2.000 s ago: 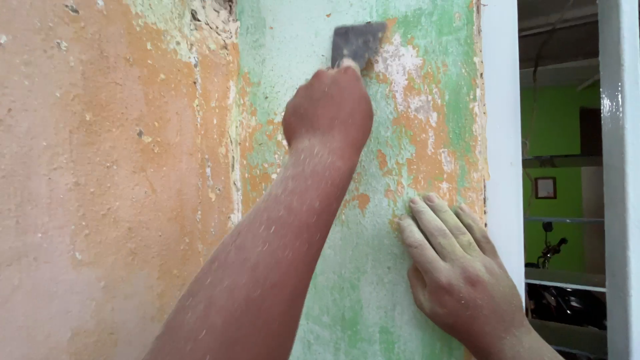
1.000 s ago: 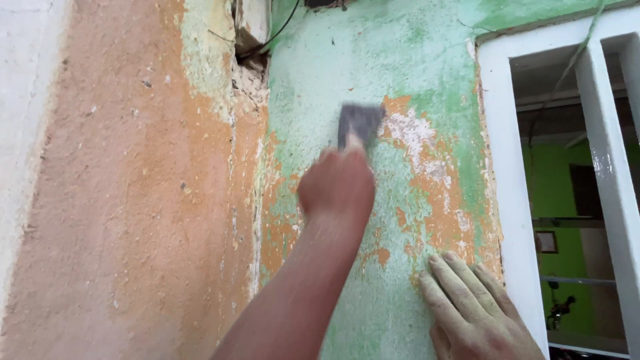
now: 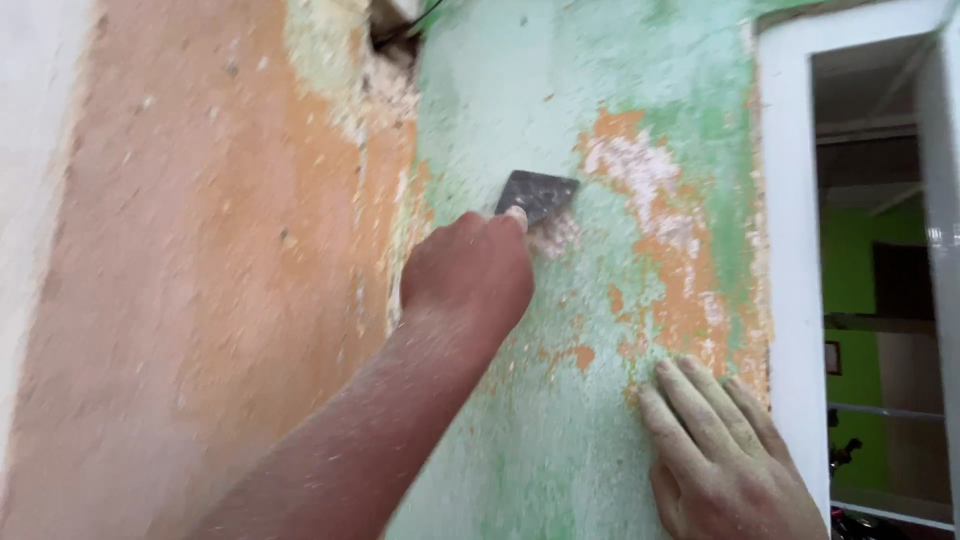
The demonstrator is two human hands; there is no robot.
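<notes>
My left hand (image 3: 469,274) grips a putty knife with a dark, flat metal blade (image 3: 536,196). The blade lies against the pale green painted wall (image 3: 487,97), left of a patch of orange and whitish exposed layers (image 3: 637,172). Its handle is hidden in my fist. Just below the blade is a small rough pinkish spot (image 3: 556,231). My right hand (image 3: 724,450) rests flat on the wall at lower right, fingers spread a little and dusty, over the lower edge of the orange patch.
To the left, a rough orange-pink wall (image 3: 187,247) meets the green one at a corner. A broken hole (image 3: 394,41) with a dark cable is at the top. On the right stands a white window frame (image 3: 791,262), with a green room behind it.
The view has tilted upward since the oldest frame. My left hand has moved the blade slightly down and left relative to the orange patch. My right hand stays on the wall.
</notes>
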